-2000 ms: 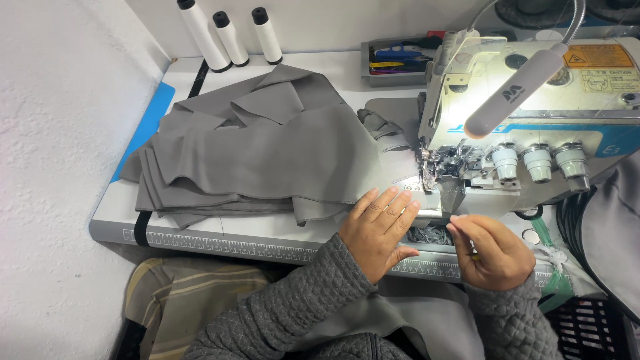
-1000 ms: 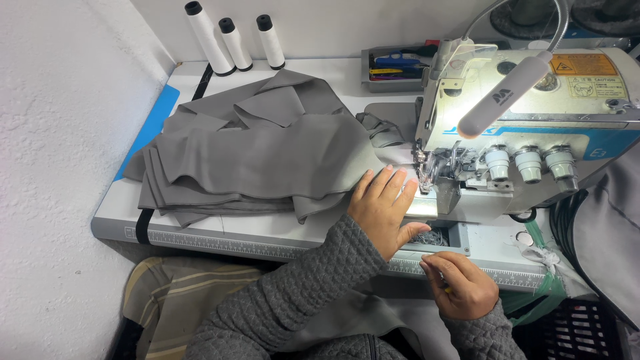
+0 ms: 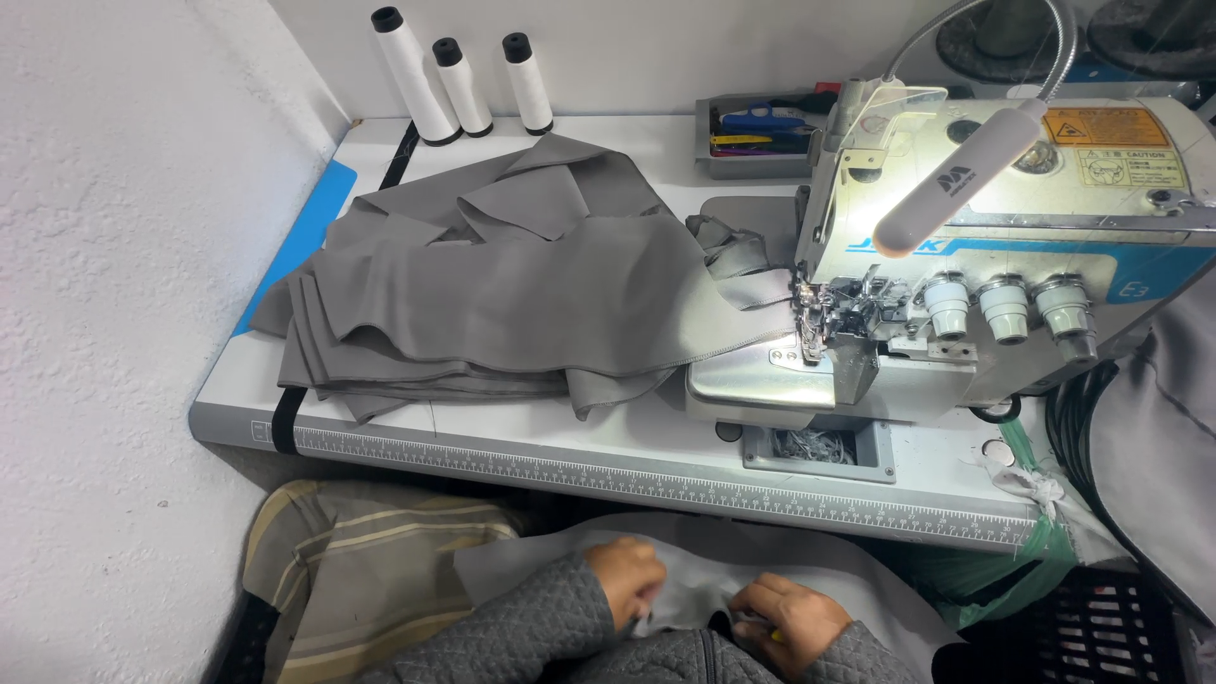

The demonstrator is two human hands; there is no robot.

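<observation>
My left hand [image 3: 627, 579] is curled over grey fabric [image 3: 703, 551] lying across my lap; its fingertips are hidden, so its hold cannot be told. My right hand [image 3: 788, 617] lies just right of it on the same fabric, fingers bent, with a small yellow thing showing at them. Above them on the table, a pile of grey fabric pieces [image 3: 513, 294] reaches with one stitched edge to the presser foot area of the overlock sewing machine [image 3: 997, 209]. Neither hand touches the pile or the machine.
Three white thread cones, one of them [image 3: 527, 85], stand at the back. A grey tray [image 3: 755, 166] holds small tools. A scrap bin [image 3: 817, 451] with thread waste is set into the table. A black plastic basket [image 3: 1111, 617] stands at the lower right.
Both hands have moved from beside the machine's sewing area down to the fabric on my lap. The pile on the table looks much the same.
</observation>
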